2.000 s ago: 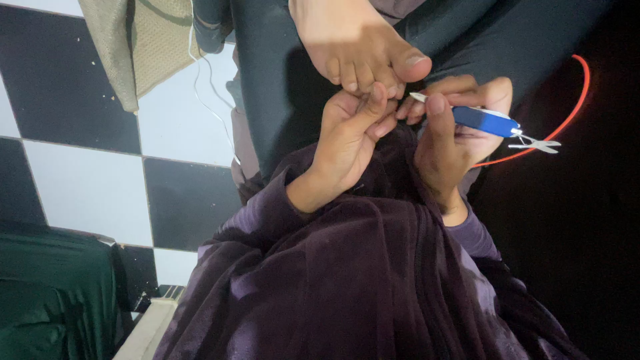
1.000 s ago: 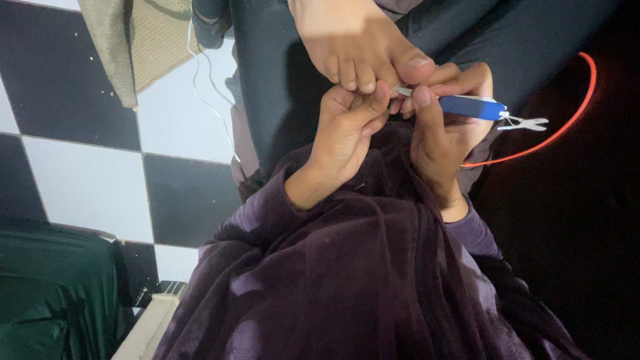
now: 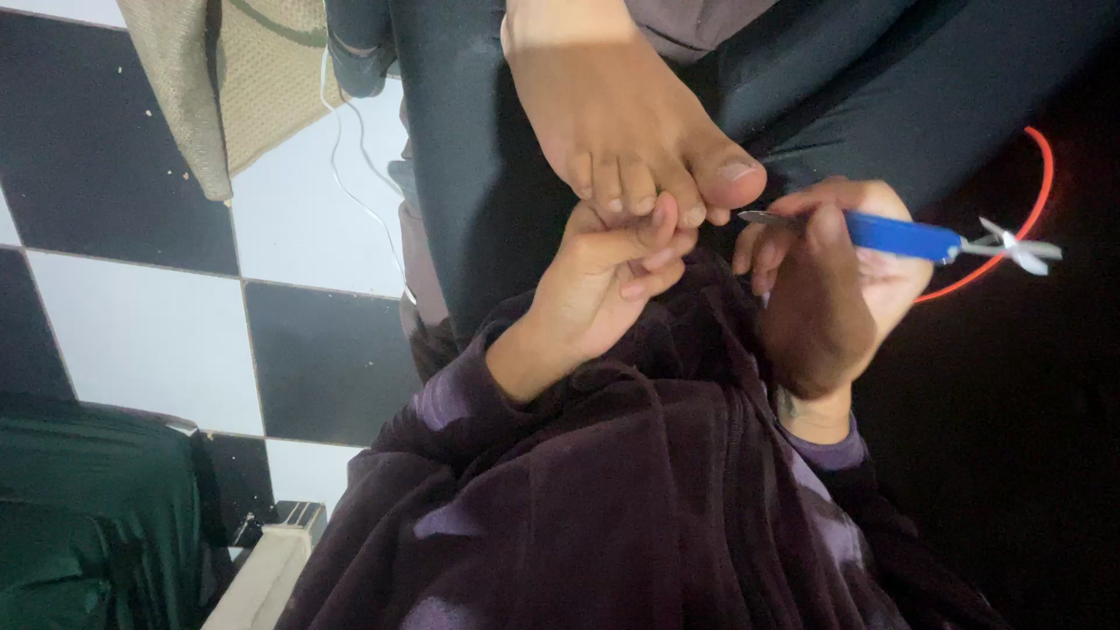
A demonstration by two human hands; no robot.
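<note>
A bare foot (image 3: pixel 621 122) reaches in from the top middle, its toes pointing down toward me. My left hand (image 3: pixel 604 271) touches the smaller toes from below, its thumb and fingertips at the toe beside the big toe. In my right hand (image 3: pixel 822 280) is a blue multi-tool pocketknife (image 3: pixel 906 238), pinched between thumb and fingers. A short metal blade or file sticks out of its left end, pointing at the toes and a little apart from them. Small scissors (image 3: pixel 1019 249) stand unfolded at its right end.
Dark trousers (image 3: pixel 455 157) lie behind the foot. At the left are a black and white tiled floor (image 3: pixel 149 341), a woven beige mat (image 3: pixel 271 79), a white cable (image 3: pixel 337 157) and green fabric (image 3: pixel 96 507). A glowing red-orange cord (image 3: pixel 1041 192) curves at the right.
My right hand has drawn back to the right with the pocketknife; a second ago its tip was at the toes, between both hands. My left hand stays at the toes.
</note>
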